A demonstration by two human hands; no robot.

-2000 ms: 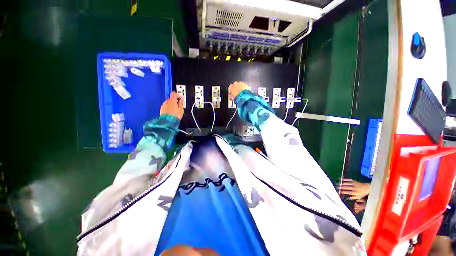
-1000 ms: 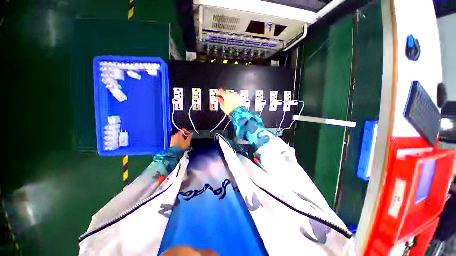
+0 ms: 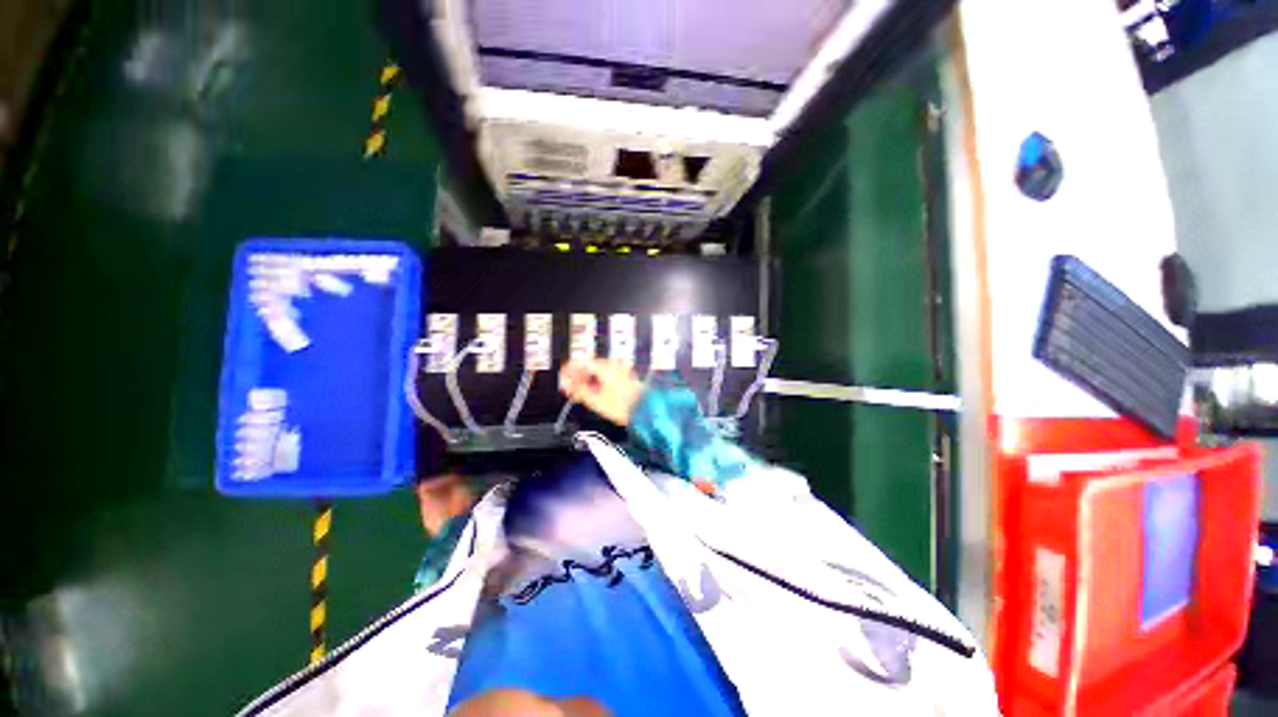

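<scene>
A row of white test sockets (image 3: 537,342) stands on the black test fixture board (image 3: 519,280). Thin white cords (image 3: 521,402) run from the sockets to the grey connector strip (image 3: 484,440) along the board's near edge. My right hand (image 3: 603,390) is at the near end of a middle socket, fingers bent; blur hides whether it holds anything. My left hand (image 3: 446,502) is below the strip's left end, small, blurred and partly hidden by my sleeve. The blue parts tray (image 3: 337,482) at left holds white units (image 3: 258,434) in two groups.
The test instrument (image 3: 561,151) and lilac-grey monitor (image 3: 631,35) are behind the board. A white bench at right carries a keyboard (image 3: 1114,340) and mouse (image 3: 1039,165). Red bins (image 3: 1100,560) stand near right. A pale bar (image 3: 862,395) runs right from the board.
The view has tilted up, showing the monitor. My left hand has gone from the leftmost socket down past the strip. My right hand has moved left along the row and now sits at a socket's near end.
</scene>
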